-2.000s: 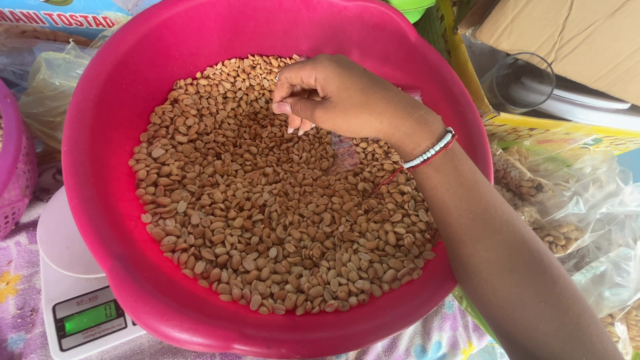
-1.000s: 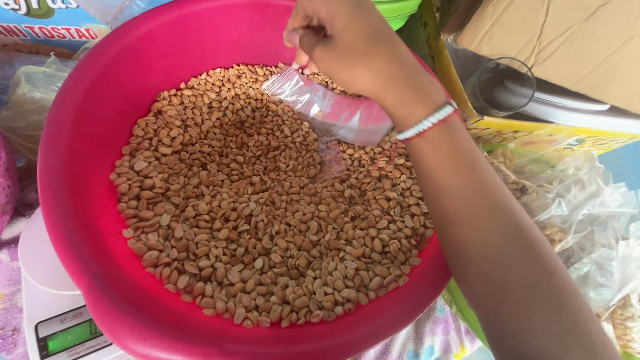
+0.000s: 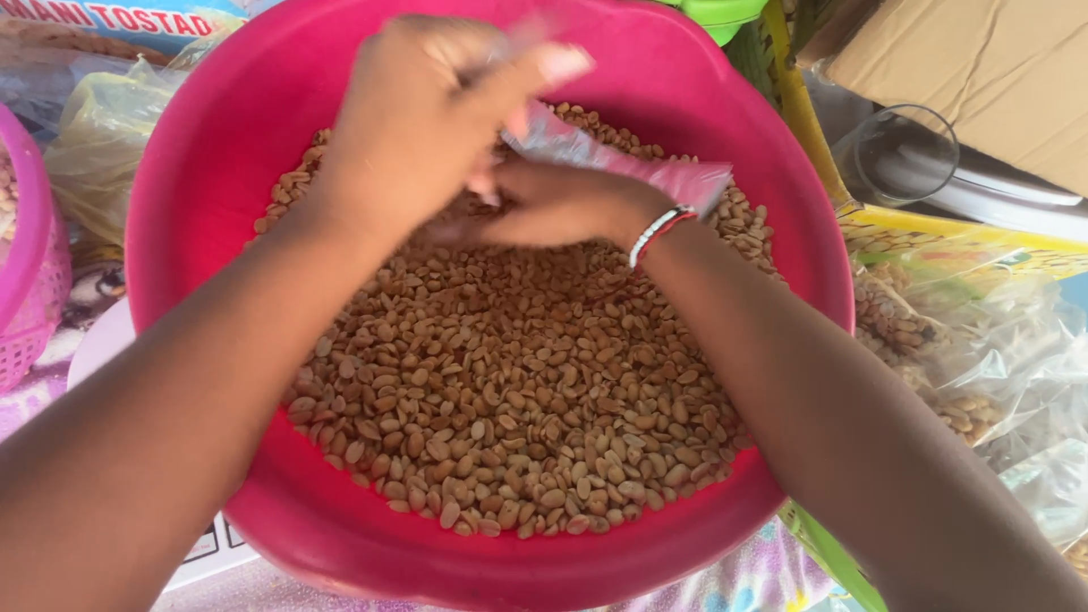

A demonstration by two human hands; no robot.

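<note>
A wide pink plastic basin holds a broad bed of shelled peanuts. Over its far half, my left hand is raised and blurred, fingers bent near one end of a small clear plastic bag. Just below it, my right hand, with a beaded bracelet at the wrist, reaches left over the peanuts. The bag lies beside and behind the right hand, its far end spreading to the right. Blur and overlap hide which fingers grip the bag.
A white scale is partly under the basin's left side. Left stands a purple plastic basket; behind it lies a yellowish plastic bag. At right are a cardboard box, a drinking glass and clear bags of peanuts.
My left hand has come into view over the basin. My right hand, which held up the clear bag one second ago, is now lower, over the peanuts.
</note>
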